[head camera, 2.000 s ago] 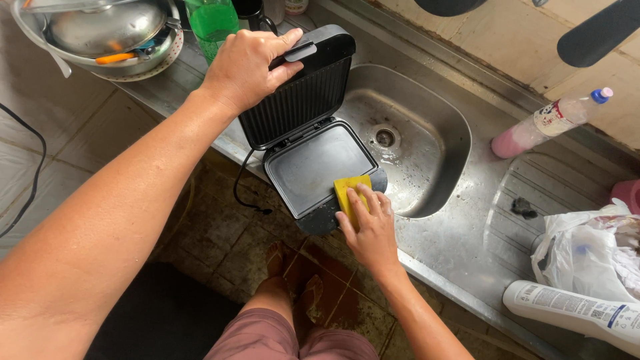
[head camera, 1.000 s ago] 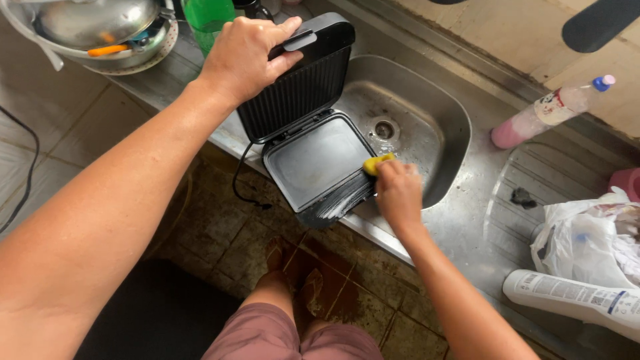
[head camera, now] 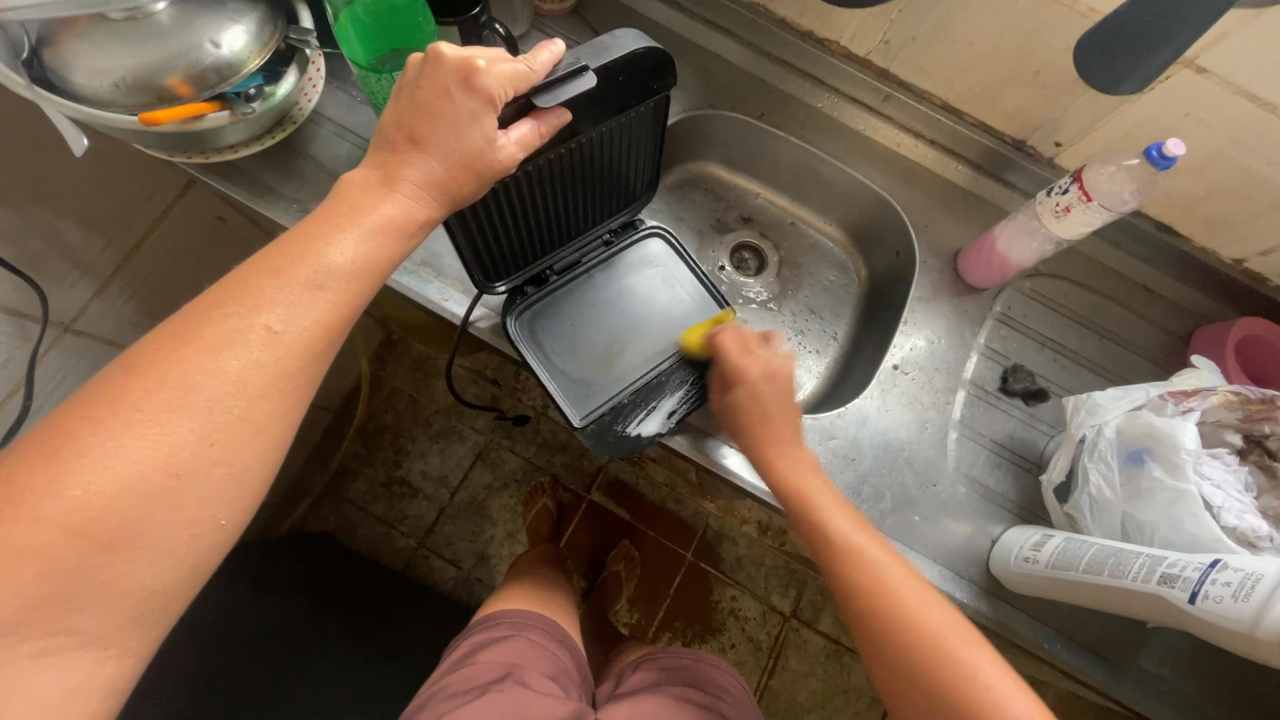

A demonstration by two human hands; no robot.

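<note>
A black electric sandwich press [head camera: 615, 320] stands raised across the front edge of the steel sink, its ribbed lid [head camera: 575, 185] tilted up. My left hand [head camera: 460, 120] grips the lid by its handle. My right hand [head camera: 752, 385], slightly blurred, holds a yellow sponge [head camera: 706, 334] at the right edge of the smooth lower plate. White foam [head camera: 658, 412] streaks the dark front part beside that plate. The power cord [head camera: 455, 365] hangs down at the press's left side.
Behind the press lies the sink basin [head camera: 840, 250]. A bottle of pink liquid [head camera: 1065, 215], a dark scrap [head camera: 1022, 384], a plastic bag [head camera: 1140, 450] and a white bottle [head camera: 1130, 585] are on the right. At upper left are a green bottle [head camera: 380, 45] and a bowl of cookware [head camera: 215, 120].
My right hand and the sponge have moved off the front part of the press to the plate's right edge. White foam now shows where the sponge was. My left hand stays on the lid's handle.
</note>
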